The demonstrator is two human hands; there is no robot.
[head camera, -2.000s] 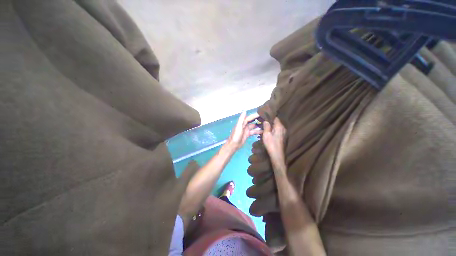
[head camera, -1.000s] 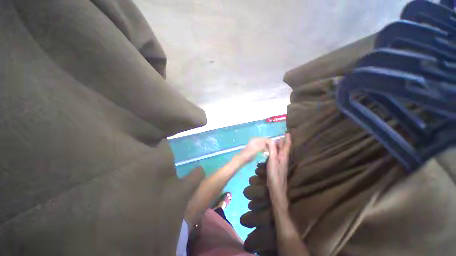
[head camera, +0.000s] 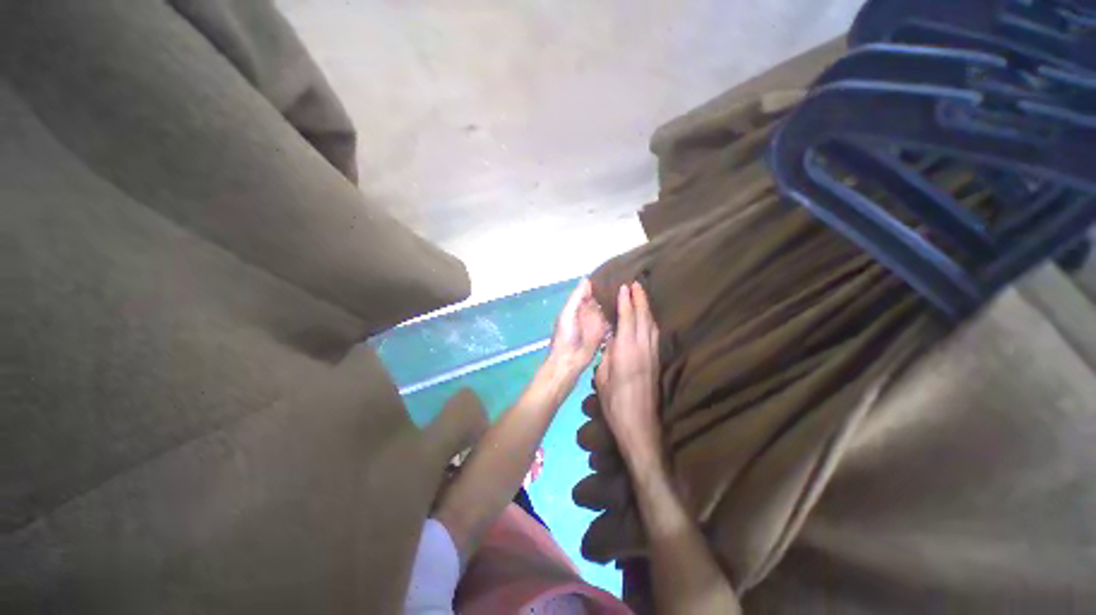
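Brown coats (head camera: 781, 300) hang in a dense row on the right. My left hand (head camera: 581, 327) and my right hand (head camera: 630, 360) are close together at the near left edge of this row. A fold of one coat sits between them, and both hands are on it. My right hand lies with its back up and its fingers stretched along the cloth. My left fingertips are partly hidden at the edge of the cloth. Any small tool between the hands cannot be made out.
Dark navy hangers (head camera: 889, 156) overlap at the upper right. A large brown coat (head camera: 180, 360) hangs close on the left. A pale wall (head camera: 505, 108) stands behind, above a green floor (head camera: 469, 342) with a white line. My foot shows partly below.
A coat edge now extends to the left between my hands. My left hand has come up beside my right hand. The red label by the wall is out of sight.
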